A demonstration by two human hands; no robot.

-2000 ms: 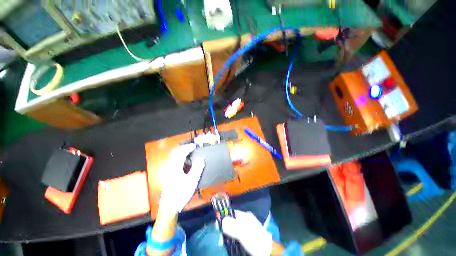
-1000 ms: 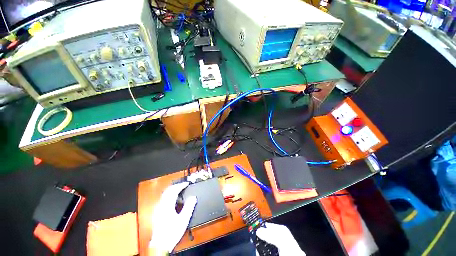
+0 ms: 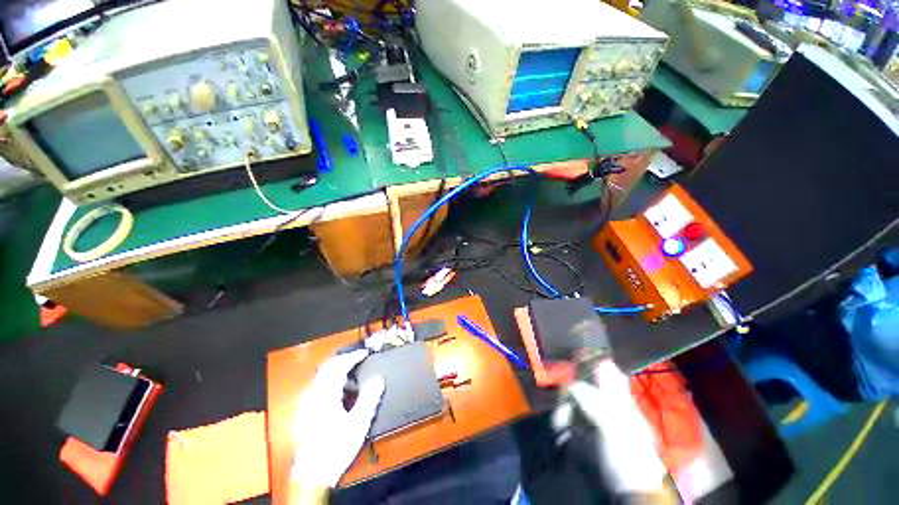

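A flat black set-top box (image 3: 402, 388) lies on the orange-brown jig board (image 3: 488, 399), its back edge at the white connector block (image 3: 390, 338). My left hand (image 3: 335, 412), in a white glove, holds the box's left side, thumb on top. My right hand (image 3: 606, 419), gloved and blurred, is right of the board, in front of the right waiting box (image 3: 569, 330). A dark blurred shape shows at its fingers; I cannot tell whether it is the remote control.
A blue marker pen (image 3: 491, 340) lies on the board's right. Another black box (image 3: 103, 406) sits on a pad at left, beside a bare orange pad (image 3: 217, 462). An orange indicator box (image 3: 675, 252) stands right. Oscilloscopes (image 3: 212, 99) and a blue cable (image 3: 402, 252) are behind.
My right hand has moved right, away from the board's front edge, where it held the remote control. My left hand stays on the box. The view has tilted up from the first frame.
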